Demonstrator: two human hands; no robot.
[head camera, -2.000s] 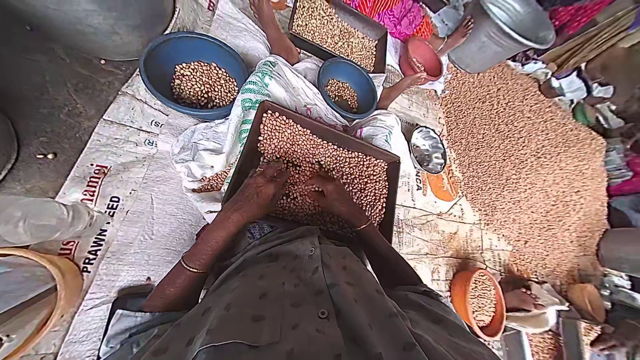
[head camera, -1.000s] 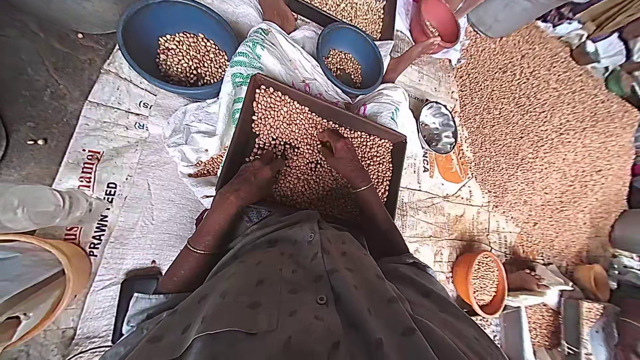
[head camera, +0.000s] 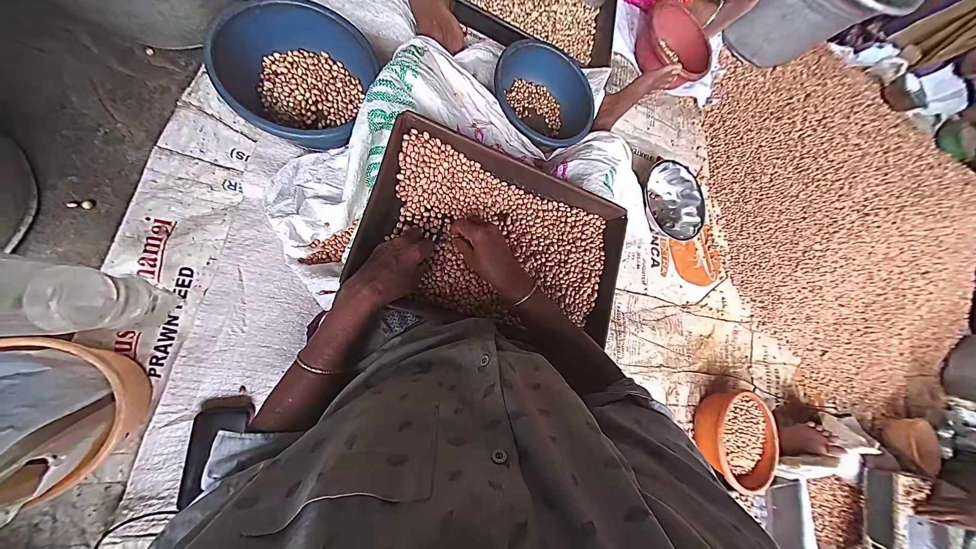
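Note:
A brown rectangular tray (head camera: 616, 267) lies tilted in front of my body, filled with small tan nuts or seeds (head camera: 488, 187). My left hand (head camera: 396, 263) rests at the tray's left side, fingers bent down among the nuts. Close to its right, my right hand (head camera: 488, 252) touches the nuts near the middle, fingers curled. Whether either hand pinches any nuts is hidden by the fingers. A few darker pieces show between the two hands. Under the tray's upper edge is a white woven sack (head camera: 427, 84).
Beyond the tray stand a large blue basin (head camera: 221, 57) and a smaller blue bowl (head camera: 507, 65), both holding nuts. Another person's hand touches a red bowl (head camera: 656, 57). At right are a steel bowl (head camera: 675, 200), a wide nut heap (head camera: 846, 229) and an orange pot (head camera: 705, 435).
Since one second ago, my right hand has moved left toward my left hand. Both hands stay over the nuts in the tray.

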